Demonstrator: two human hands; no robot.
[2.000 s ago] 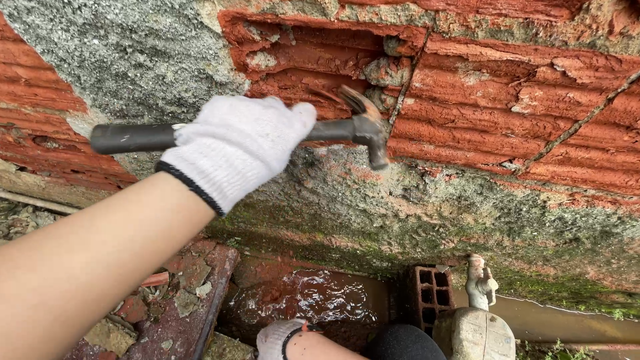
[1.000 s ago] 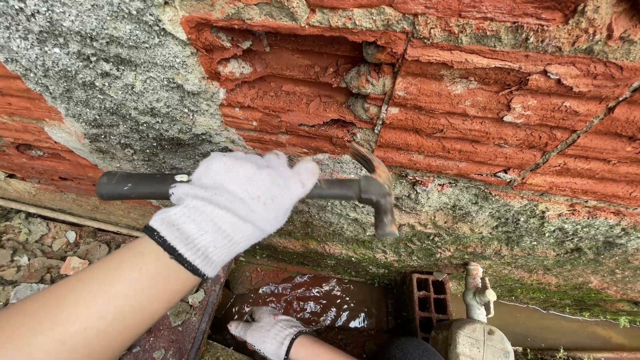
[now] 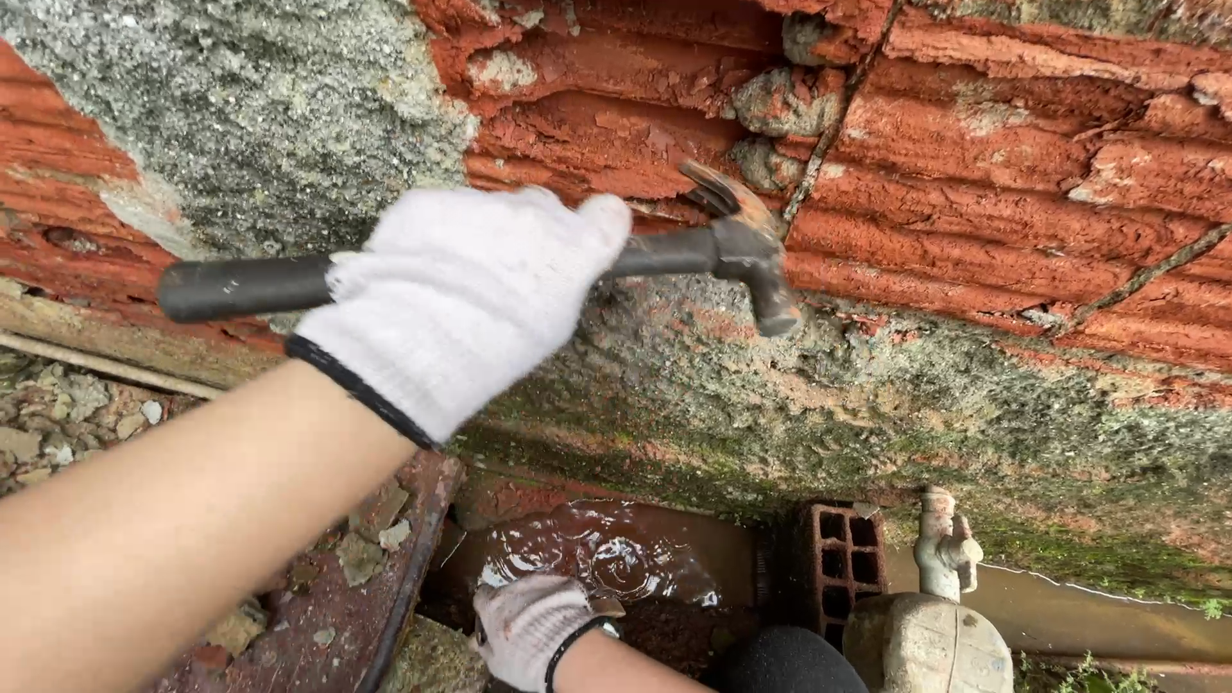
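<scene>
My left hand (image 3: 472, 298), in a white knit glove with a black cuff, is closed around the dark handle of a claw hammer (image 3: 756, 260). The hammer lies across the view, its head to the right, in front of the broken red hollow-brick wall (image 3: 972, 192). Its claw points up and left, its striking face down. Low in the view, my right hand (image 3: 534, 626), in a dirtier white glove, is beside muddy water (image 3: 616, 549). Its fingers are curled and a small dark spot shows at their left edge; what it holds, if anything, is unclear.
A hollow brick (image 3: 847, 558) stands in the water near a weathered tap or valve fitting (image 3: 943, 549) and a rounded, pale object (image 3: 929, 645). Rubble (image 3: 67, 414) lies at left beside a reddish slab (image 3: 318, 616) with loose fragments. Rough mortar (image 3: 289, 115) covers part of the wall.
My left hand keeps its hold on the hammer. My right hand, low at the frame's edge two seconds ago, shows more fully now. The view has shifted.
</scene>
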